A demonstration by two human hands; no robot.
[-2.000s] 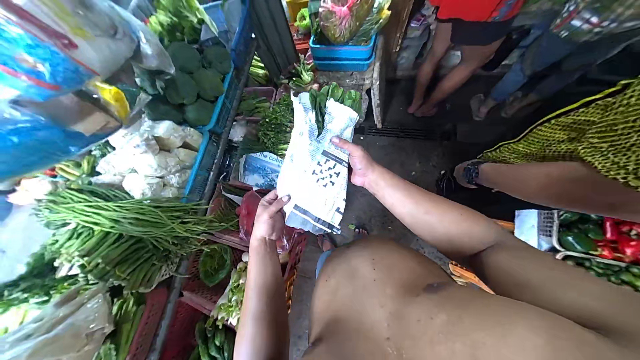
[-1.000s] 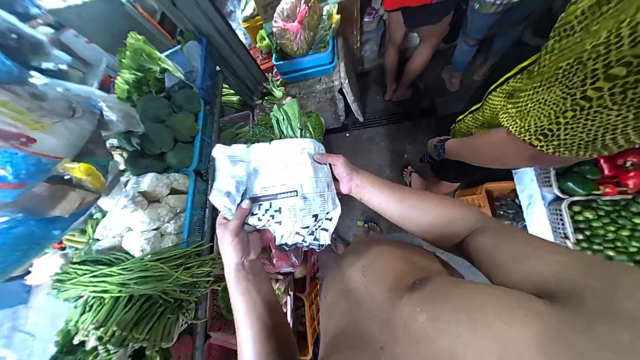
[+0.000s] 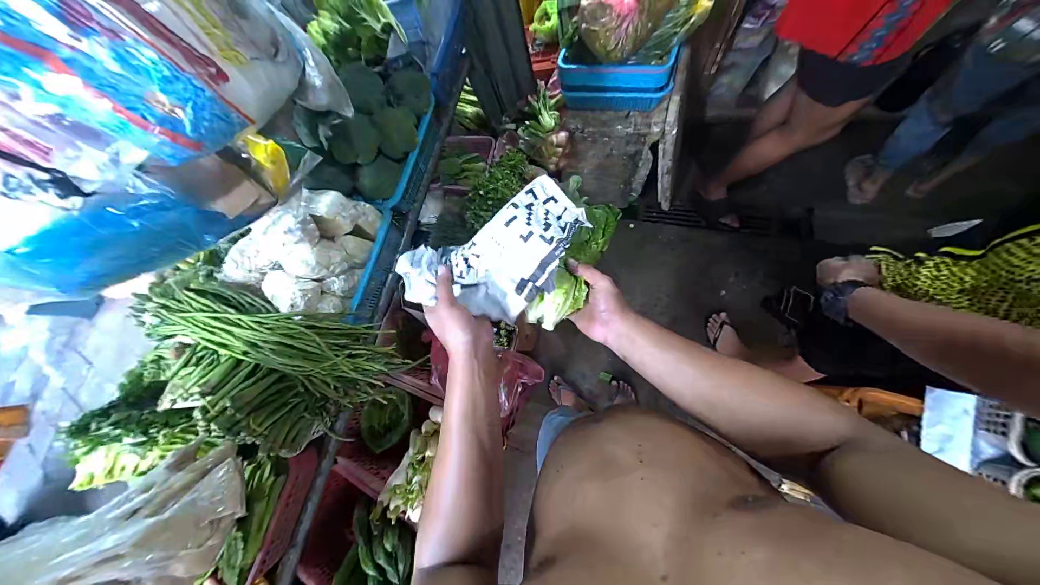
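Observation:
A sheet of newspaper (image 3: pixel 520 236) with a crossword print is partly wrapped around a bunch of leafy green vegetable (image 3: pixel 593 236), whose leaves and pale green base show at the right side. My left hand (image 3: pixel 457 313) grips the crumpled left end of the paper, thumb on top. My right hand (image 3: pixel 600 305) holds the vegetable near its pale base at the paper's right edge. The bundle is tilted in the air over the aisle beside the stall; its underside is hidden.
Long green beans (image 3: pixel 260 341), bagged cauliflower (image 3: pixel 317 252) and broccoli (image 3: pixel 366 122) lie on the stall at left. Blue baskets (image 3: pixel 621 77) rest on a worn wooden table (image 3: pixel 605 146) ahead. A person's arm (image 3: pixel 942 333) is at right; other people stand at upper right.
The newspaper, earlier spread between both hands, is now tilted and folded over the greens. My right hand has moved from the paper's edge to the vegetable's base.

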